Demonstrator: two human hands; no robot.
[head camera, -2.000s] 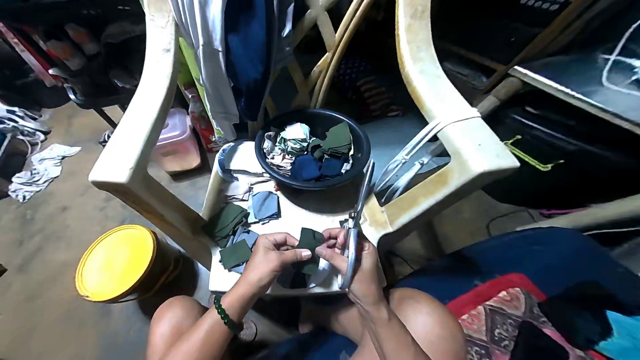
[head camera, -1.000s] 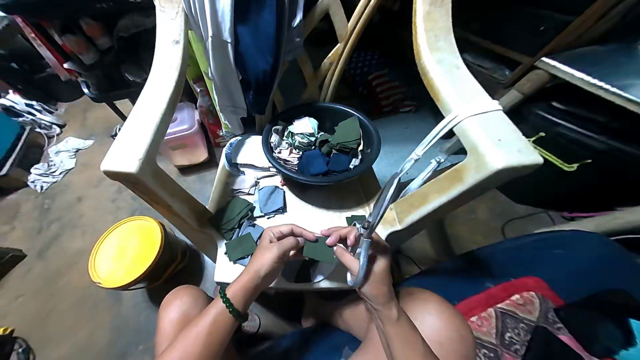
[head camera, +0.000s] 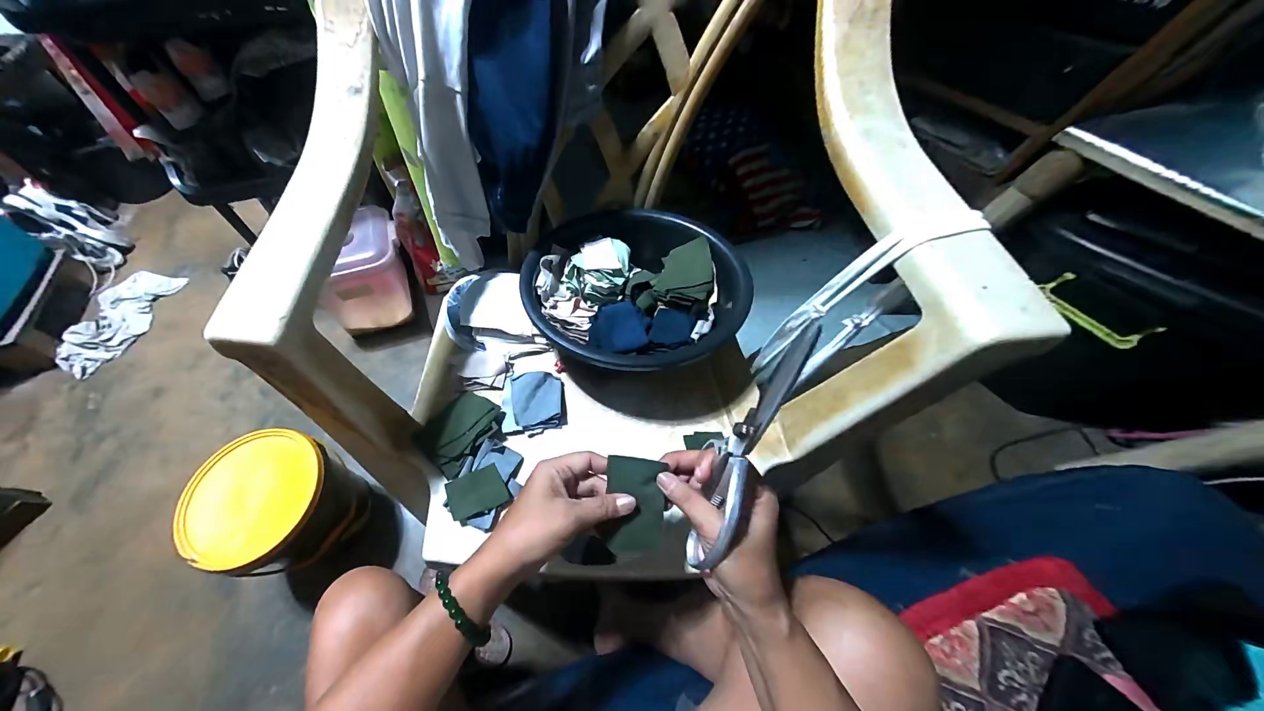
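My left hand (head camera: 565, 504) pinches the left edge of a dark green fabric piece (head camera: 635, 499) over the front of a white plastic chair seat (head camera: 592, 434). My right hand (head camera: 736, 523) pinches the same piece at its right edge and also carries metal scissors (head camera: 755, 425), their blades pointing up and away. Left of my hands lie stacked green fabric pieces (head camera: 476, 492) and blue-grey fabric pieces (head camera: 534, 401). Behind them a black basin (head camera: 637, 360) holds green, navy and patterned scraps. Another small green piece (head camera: 702, 439) lies partly behind the scissors.
The chair's armrests (head camera: 281, 286) rise on both sides, with cords tied round the right one. A yellow-lidded bucket (head camera: 252, 499) stands on the floor at left, and a pink plastic container (head camera: 367, 276) behind the chair's left side. Dark blue cloth (head camera: 1017, 523) lies at right.
The green piece was held flat and wide one second ago; now it hangs longer towards me between both hands. The scissors remain in my right hand.
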